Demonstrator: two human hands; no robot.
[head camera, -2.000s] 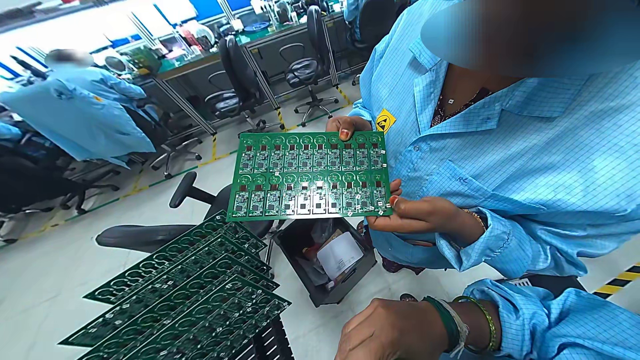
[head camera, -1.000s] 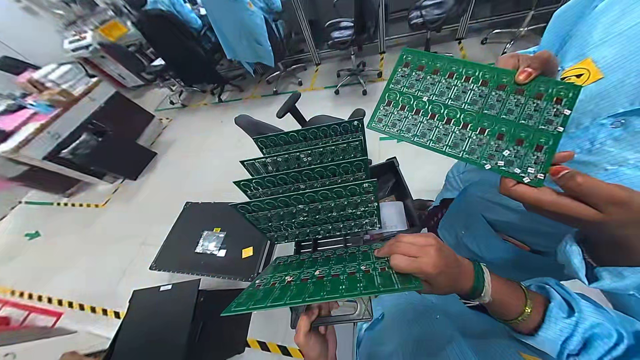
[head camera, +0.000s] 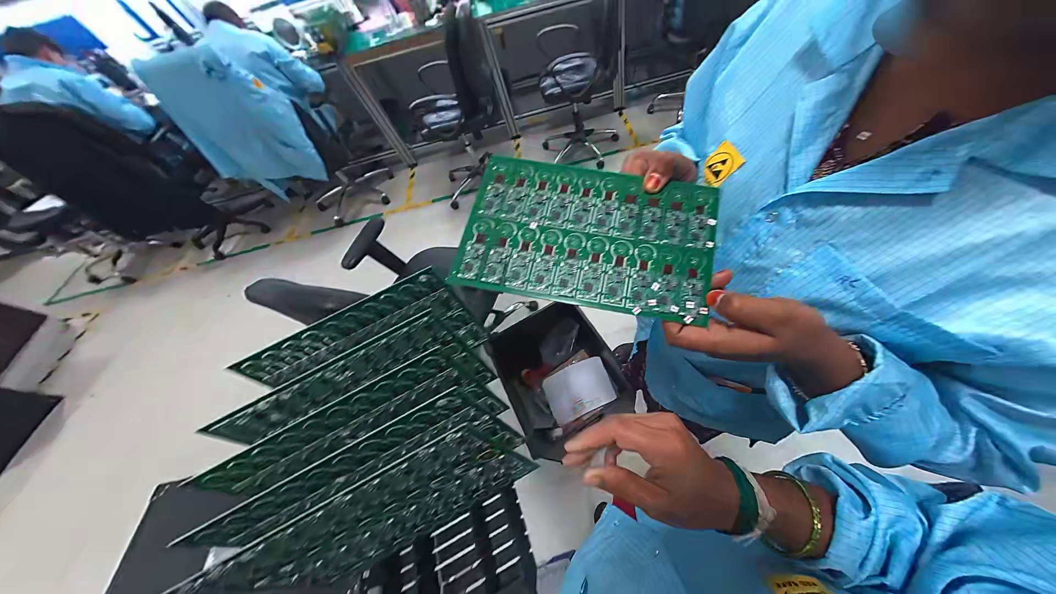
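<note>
My right hand (head camera: 660, 474), with a green band and a bracelet at the wrist, hovers right of a row of green printed circuit boards (head camera: 355, 412). Its fingers are curled, with a small pale thing between them that I cannot make out. The boards lean one behind another in a black slotted rack (head camera: 474, 540). Out of view is my left hand. A co-worker in a blue smock holds another green circuit board panel (head camera: 586, 239) by its right end with both hands, tilted toward me, its populated side showing. White marks dot its lower right part.
Below the held panel is a black bin (head camera: 536, 437) with a white item (head camera: 579, 389) and plastic inside. An office chair's armrest (head camera: 363, 243) stands behind the boards. A dark flat panel (head camera: 153, 528) lies lower left. Seated people, chairs and workbenches (head camera: 412, 41) are farther back.
A second ago my right hand was on the nearest board and my left hand was below it. Now my right hand is off the boards and my left hand is out of view. The view has swung.
</note>
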